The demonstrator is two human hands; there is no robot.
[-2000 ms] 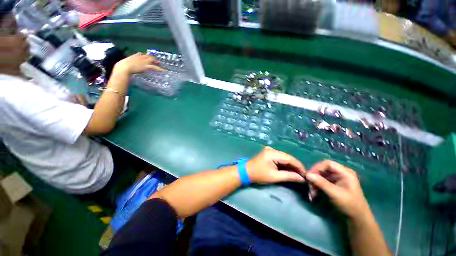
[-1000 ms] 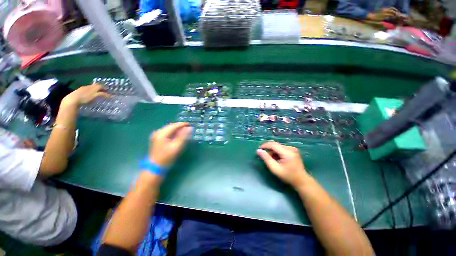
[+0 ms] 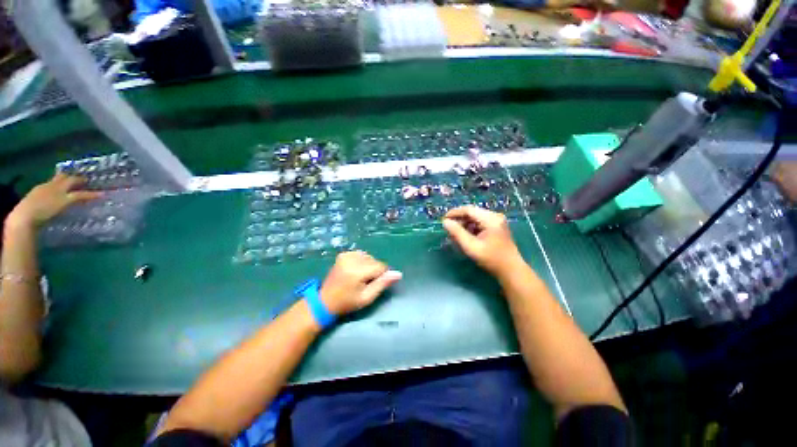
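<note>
My right hand is at the near edge of the clear supply blister tray, which holds pinkish-copper parts. Its thumb and fingertips are close together; whether a part is between them cannot be seen. My left hand, with a blue wrist strap, is low over the green mat, in front of the second blister tray. Its fingers are curled and the thumb points right; whether it holds anything is hidden. Heaped assemblies lie at that tray's far end.
A grey electric screwdriver hangs tilted in front of a green box, its black cord curving down. Filled blister trays stand far right. A pale rail crosses the bench. A small metal part lies left, near another person's hand.
The view has turned right. My hands have parted from each other; my left hand has moved from the left tray back towards the mat, and my right hand has reached the supply tray.
</note>
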